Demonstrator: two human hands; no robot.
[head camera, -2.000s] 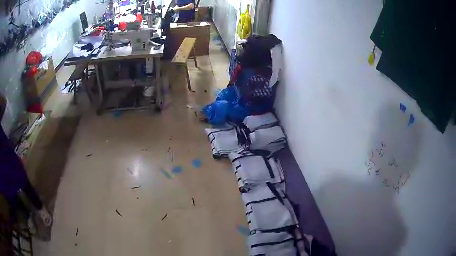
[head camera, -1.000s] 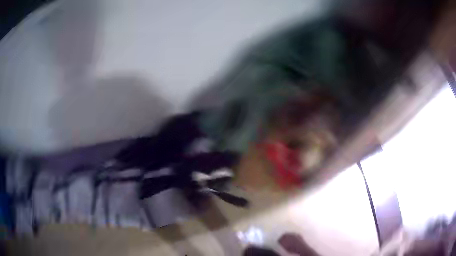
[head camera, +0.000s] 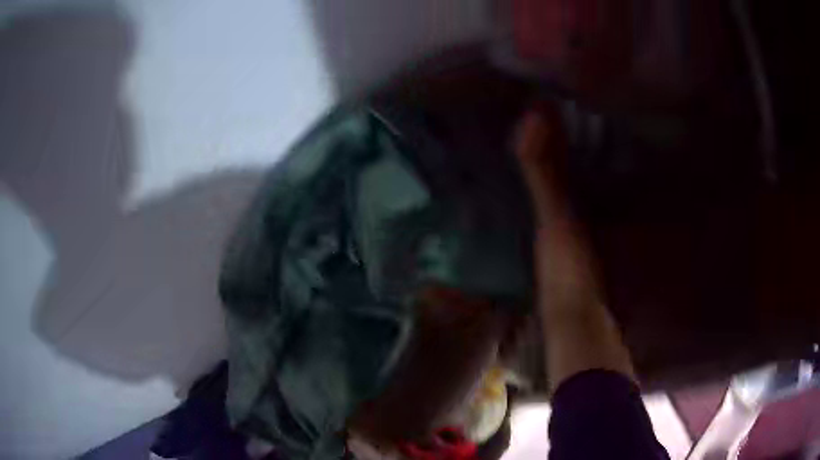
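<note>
A dark green crumpled cloth (head camera: 315, 269) fills the middle of the blurred, dark view, in front of the wall. My right hand (head camera: 537, 139) is raised beside its upper right side, with a bare forearm and a dark sleeve below. The fingers merge into very dark material, so I cannot tell whether they hold anything. My left hand is not in view.
A pale wall (head camera: 225, 85) with grey shadows is on the left. A brown surface (head camera: 436, 364) and a red thing (head camera: 441, 443) are below the cloth. Dark red material (head camera: 575, 36) hangs at the top. Dark fabric (head camera: 202, 418) lies lower left.
The view has swung from the floor and striped bundles to the wall and hanging cloth. The green cloth now fills the centre, and my right arm has come into view, reaching up.
</note>
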